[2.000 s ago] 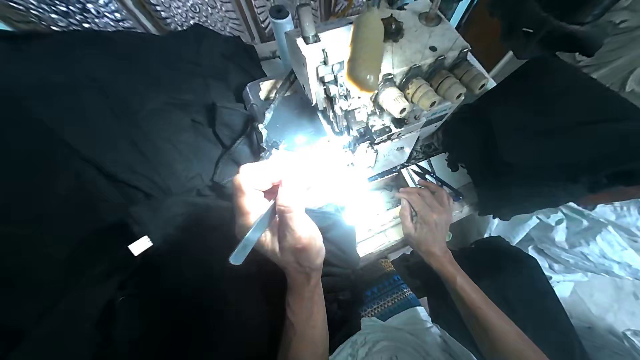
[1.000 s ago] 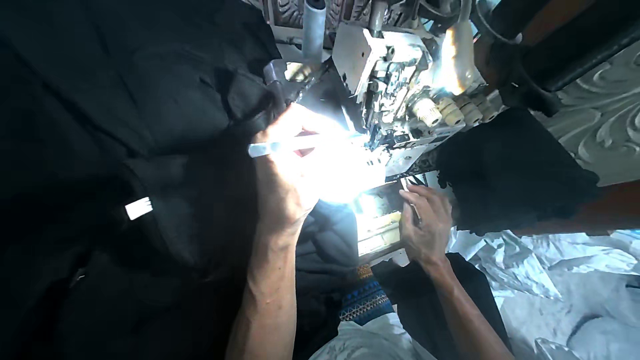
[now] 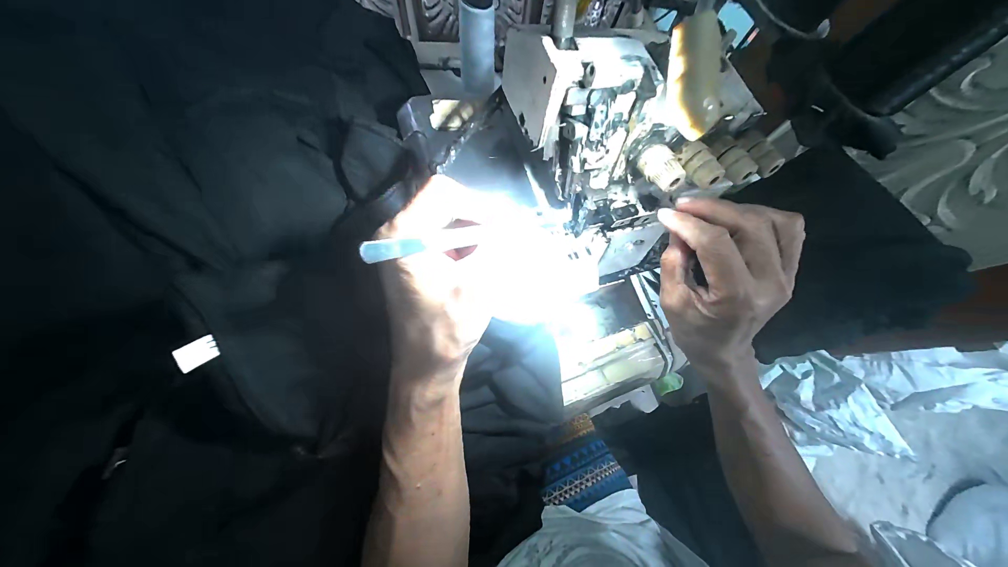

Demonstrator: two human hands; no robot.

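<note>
My left hand (image 3: 437, 276) grips a slim metal tool, probably tweezers (image 3: 402, 248), whose far end is lost in the glare of a bright lamp. Beside this hand lies black fabric (image 3: 260, 236). An overlock sewing machine (image 3: 606, 102) with its front mechanism exposed stands ahead, and its needle area is partly washed out by light. My right hand (image 3: 728, 276) is at the machine's right front, fingertips near a metal plate (image 3: 630, 250) and below the tension dials (image 3: 701, 163). Whether the right fingers hold something small cannot be made out.
More black cloth (image 3: 858, 260) hangs to the right of the machine. Crumpled white plastic sheeting (image 3: 850, 394) lies at the lower right. A pale blue thread cone or tube (image 3: 477, 47) stands behind the machine's left side. A black bar (image 3: 921, 63) crosses the upper right.
My right hand has moved up from the lower front of the machine to beside its metal plate. The left hand still holds the slim tool, which has turned from slanting down to nearly level.
</note>
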